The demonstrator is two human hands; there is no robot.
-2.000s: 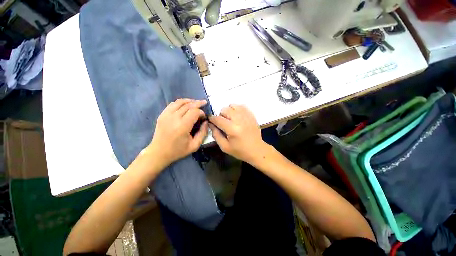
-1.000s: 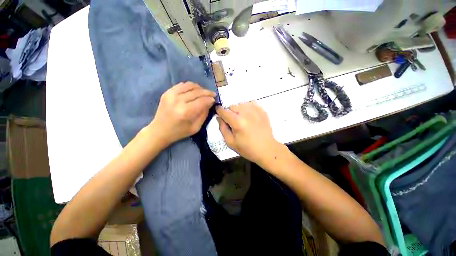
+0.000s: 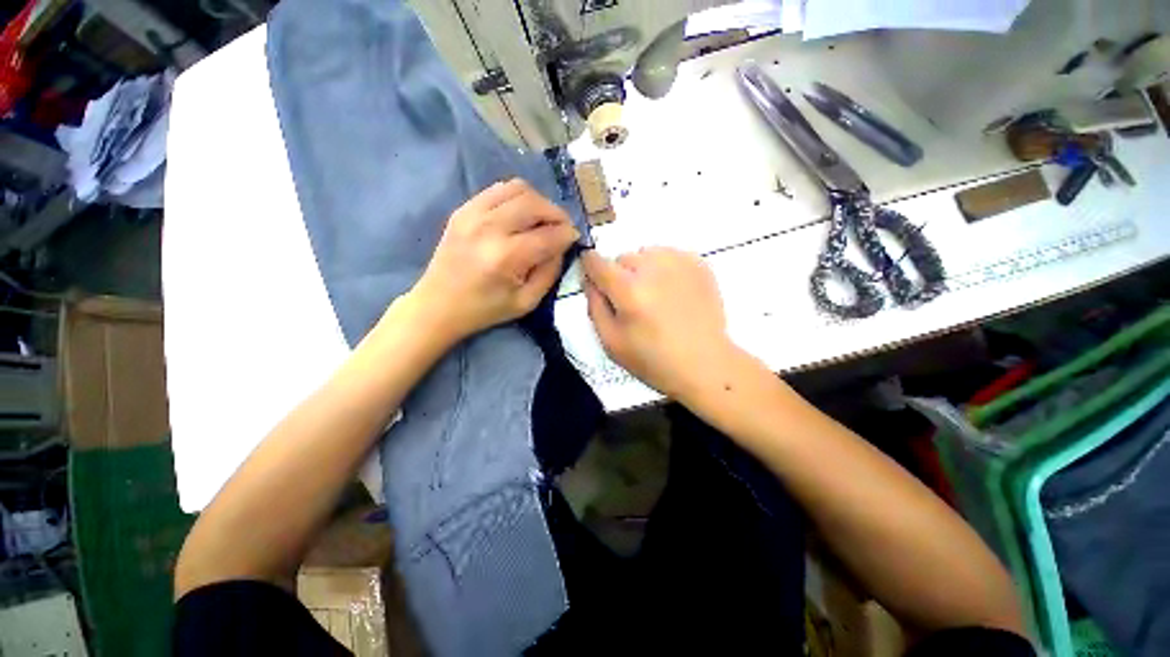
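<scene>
A grey-blue denim panel (image 3: 385,167) lies on the white machine table and hangs over its front edge toward my lap. Its right edge runs under the needle area of the sewing machine (image 3: 494,64), beside a small tan block (image 3: 593,193). My left hand (image 3: 503,257) pinches the panel's edge just in front of the presser foot. My right hand (image 3: 654,308) pinches the same edge from the right, fingertips nearly touching the left ones. A dark navy part of the cloth (image 3: 565,411) shows below my hands.
Shears (image 3: 840,193) with patterned handles and a slim dark tool (image 3: 866,125) lie right of the machine head. A brown block (image 3: 1002,195) and small tools (image 3: 1071,148) lie farther right. A teal basket (image 3: 1046,565) with denim stands at lower right, a cardboard box (image 3: 122,372) at left.
The view has shifted, so the table items appear farther right. The panel has advanced under the machine head, and its hanging part has turned, showing dark cloth. Both hands keep pinching the edge, nearer the needle.
</scene>
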